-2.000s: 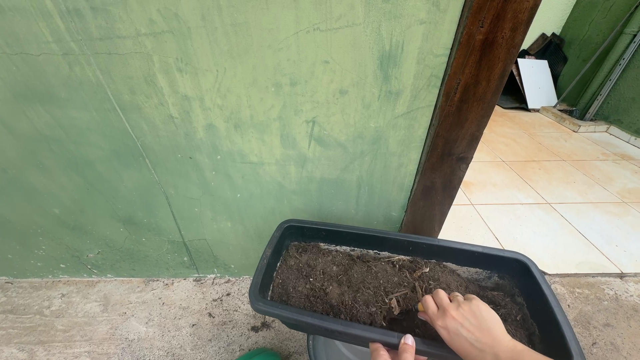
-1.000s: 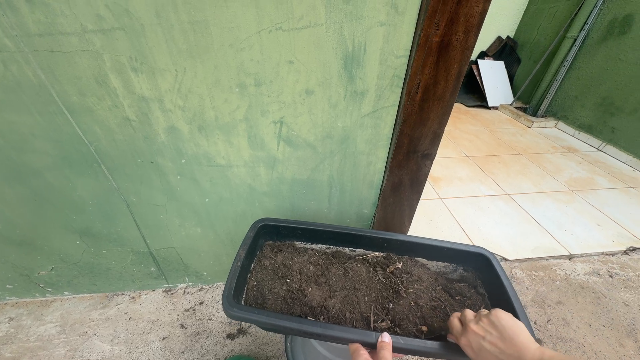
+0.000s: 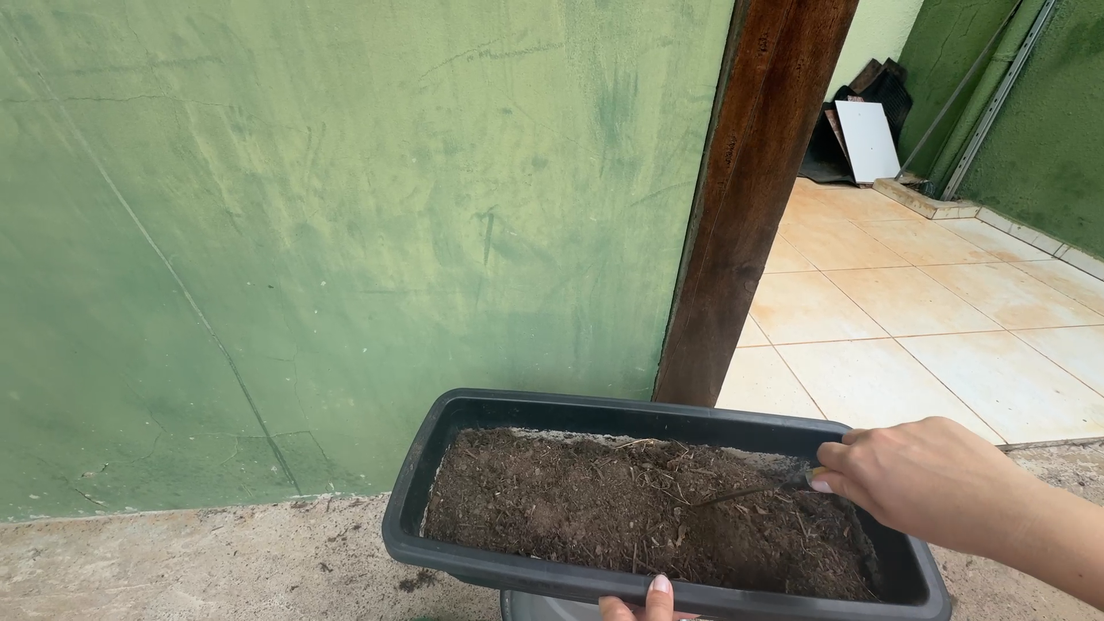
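A long black plastic planter box (image 3: 517,571) holds dark brown soil (image 3: 552,500) mixed with dry twigs and roots. My left hand (image 3: 642,604) grips the planter's near rim at the bottom edge of the view, with the thumb on top and most of the hand hidden. Over the planter's right end, my right hand (image 3: 927,483) is closed on the yellowish handle of a thin, dark hand tool (image 3: 742,495). The tool points left, and its tip lies at the soil near the middle; its exact kind cannot be told.
Beneath the planter shows a grey round surface (image 3: 548,608). Behind stand a green wall (image 3: 388,259) and a brown wooden post (image 3: 742,207). Rough concrete (image 3: 216,561) runs below, pale floor tiles (image 3: 914,302) lie to the right, and a white board (image 3: 867,142) leans in the far corner.
My right hand has risen from low at the planter's near right side to above its right end, and the dark tool now shows. My left hand stays on the near rim.
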